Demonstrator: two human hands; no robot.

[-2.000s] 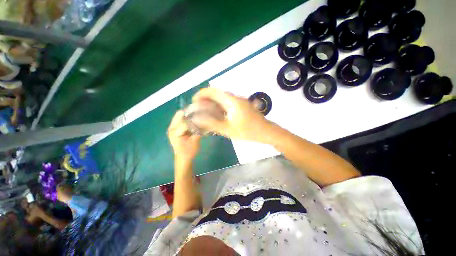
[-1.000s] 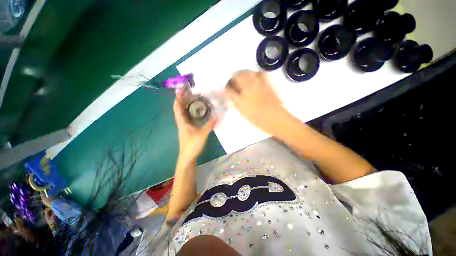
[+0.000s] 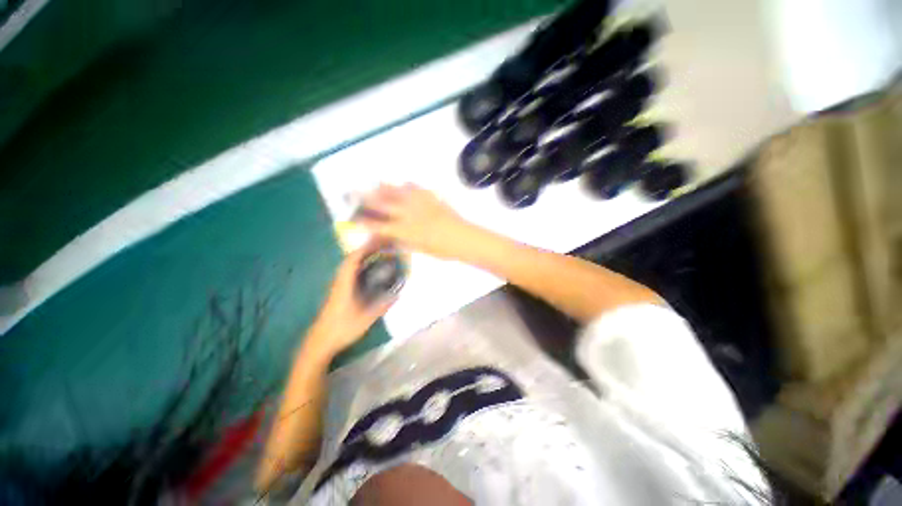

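Observation:
The view is blurred. My left hand (image 3: 348, 299) is closed around a wired ring unit (image 3: 382, 276), dark with a paler centre, above the left edge of the white work sheet (image 3: 435, 296). My right hand (image 3: 407, 217) is just beyond it, over the sheet, with fingers pointing left. Something small and dark shows at its fingertips, too blurred to tell whether it is held. Yellow tape (image 3: 349, 234) shows at the sheet's left edge. Several black flanged housings (image 3: 521, 184) stand in a cluster on the far right part of the sheet.
The green bench top (image 3: 198, 267) lies left of the sheet. A pale rail (image 3: 227, 178) runs beyond it, with the dark green conveyor (image 3: 178, 89) on its far side. A black bin (image 3: 712, 257) and cardboard cartons (image 3: 821, 237) are at the right. Something red (image 3: 225, 455) shows at lower left.
The camera view has turned to the right, bringing the cartons in. My right hand has come nearer the unit in my left hand. The purple part is no longer visible.

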